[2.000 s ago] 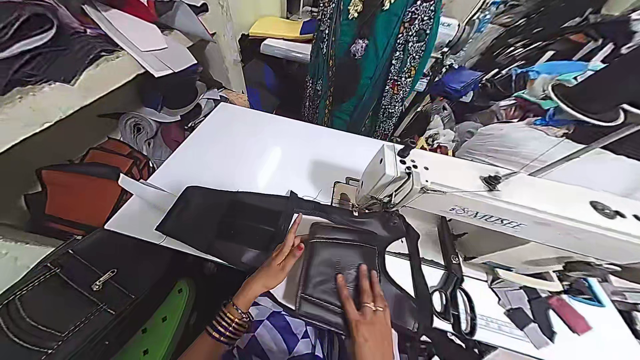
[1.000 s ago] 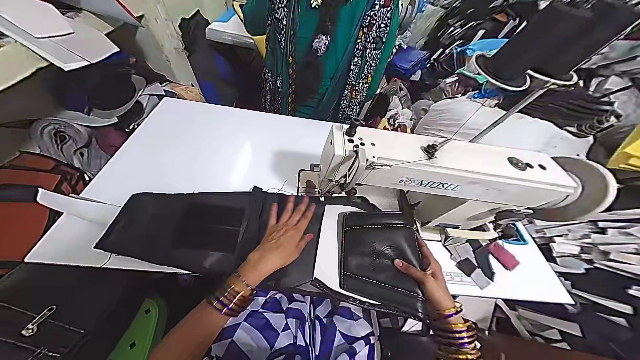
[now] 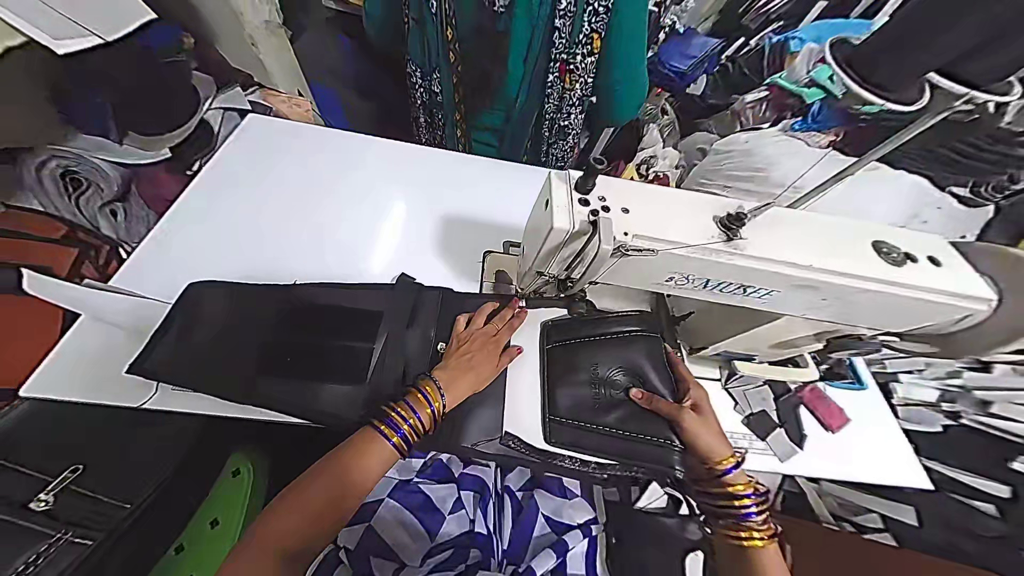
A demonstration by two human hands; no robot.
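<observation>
My left hand (image 3: pixel 484 348) lies spread on a long black fabric bag panel (image 3: pixel 312 344), its fingertips close to the needle area of a white industrial sewing machine (image 3: pixel 768 272). With my right hand (image 3: pixel 684 404) I grip the right edge of a black leather-like pocket piece (image 3: pixel 608 384), thumb on top beside an embossed round mark. That piece has light stitching lines and lies over a white-backed layer (image 3: pixel 524 376). The upper edge of the black work sits at the presser foot, which is partly hidden by the machine head.
The white sewing table (image 3: pixel 320 192) extends behind the work. Small fabric scraps (image 3: pixel 824 408) lie under the machine arm. A person in teal patterned clothing (image 3: pixel 512 72) is beyond the table. Black thread cones (image 3: pixel 904 48) stand at upper right; a black bag (image 3: pixel 80 480) is at lower left.
My left hand has moved up the black panel toward the needle. My right hand, flat on the pocket piece two seconds ago, now grips its right edge. The scissors seen earlier no longer show.
</observation>
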